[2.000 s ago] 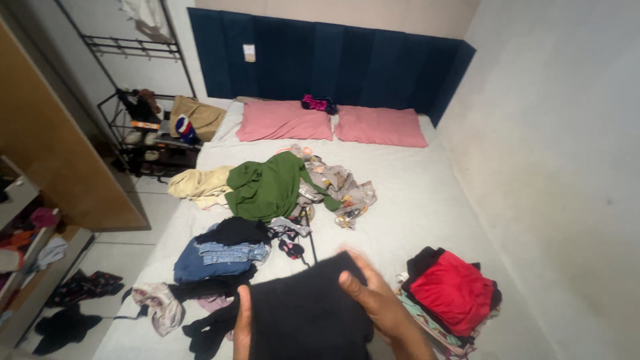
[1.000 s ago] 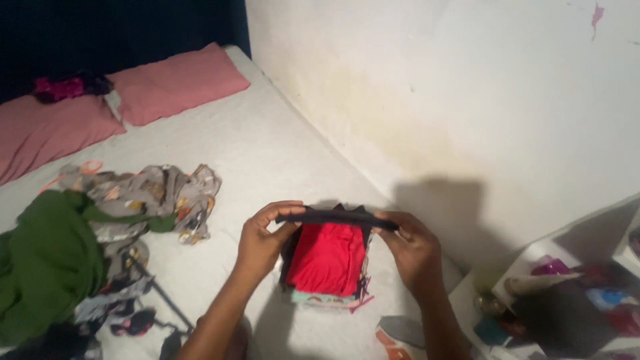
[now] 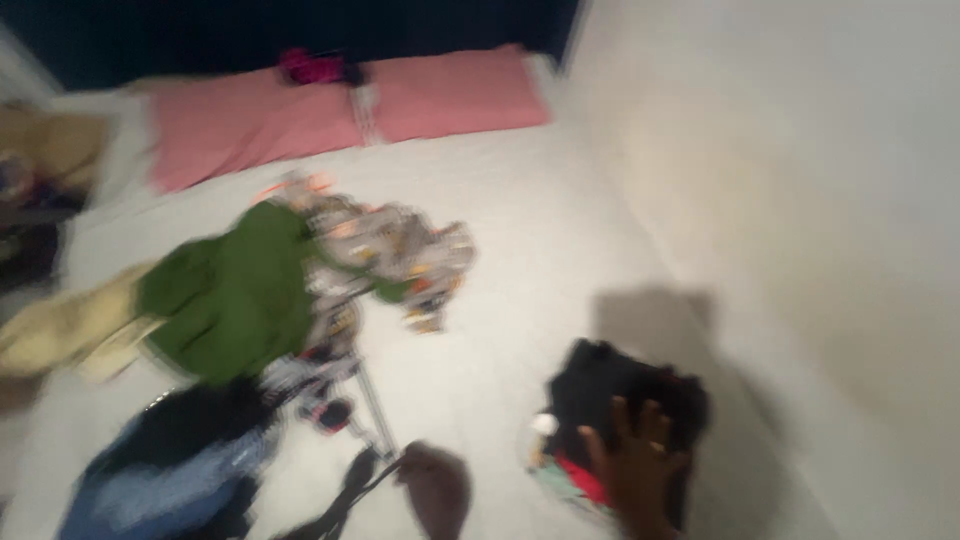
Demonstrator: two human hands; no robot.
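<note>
My right hand rests palm down, fingers spread, on a folded black garment at the lower right. This garment tops a small stack of clothes, where a red garment and a pale green cloth show at the lower left edge. My left hand is out of view. To the left of the stack lies a dark brownish piece of clothing with a black strap, too blurred to name exactly.
Across the white-sheeted bed lie a green garment, a patterned grey cloth, a cream garment and blue denim. Pink pillows sit against the dark blue headboard. A wall borders the right side.
The black garment, held up between both hands before, now lies on the stack over the red garment. My left hand has left the view. The view has swung back left.
</note>
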